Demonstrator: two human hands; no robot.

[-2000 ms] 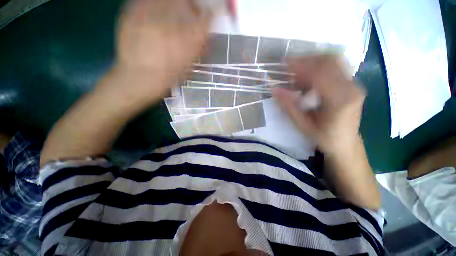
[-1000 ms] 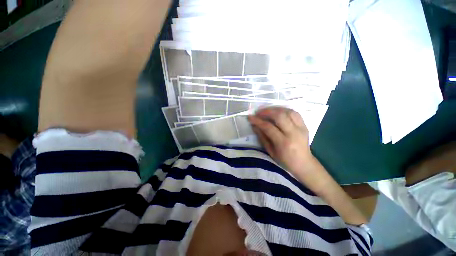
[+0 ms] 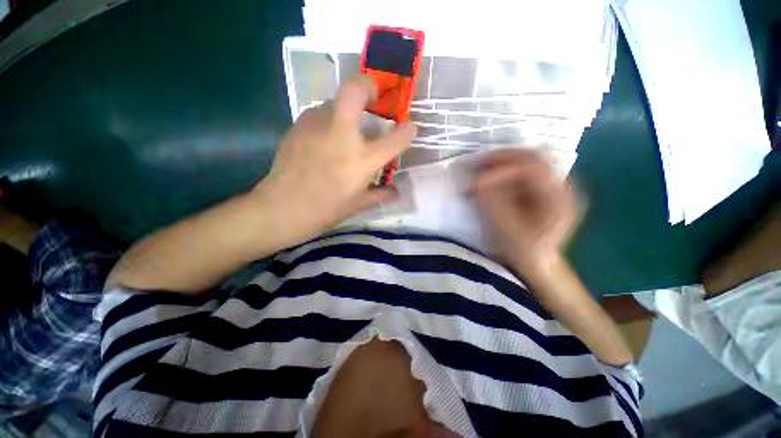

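My left hand (image 3: 330, 162) holds a red-orange phone housing (image 3: 390, 94) by its sides, over the sheets. The housing has a black window (image 3: 391, 53) at its far end and a small white patch partly under my fingers. My right hand (image 3: 524, 201) is blurred, to the right of the housing and apart from it; whether it pinches a film cannot be told. Fanned die-cut sticker sheets (image 3: 452, 79) with grey rectangles lie under and beyond the hands. A blurred pale translucent piece (image 3: 437, 195) shows between the hands, near my body.
A bright white stack of sheets (image 3: 514, 21) lies beyond the grey grids. A second white sheet pile (image 3: 706, 103) lies angled at the right on the dark green bench (image 3: 171, 111). A plaid sleeve (image 3: 64, 282) is at left, another person's arm (image 3: 745, 244) at right.
My left arm has drawn back from the far edge, and my left hand now shows with the red housing over the sheets. My right hand has moved right, off the near grey sheet.
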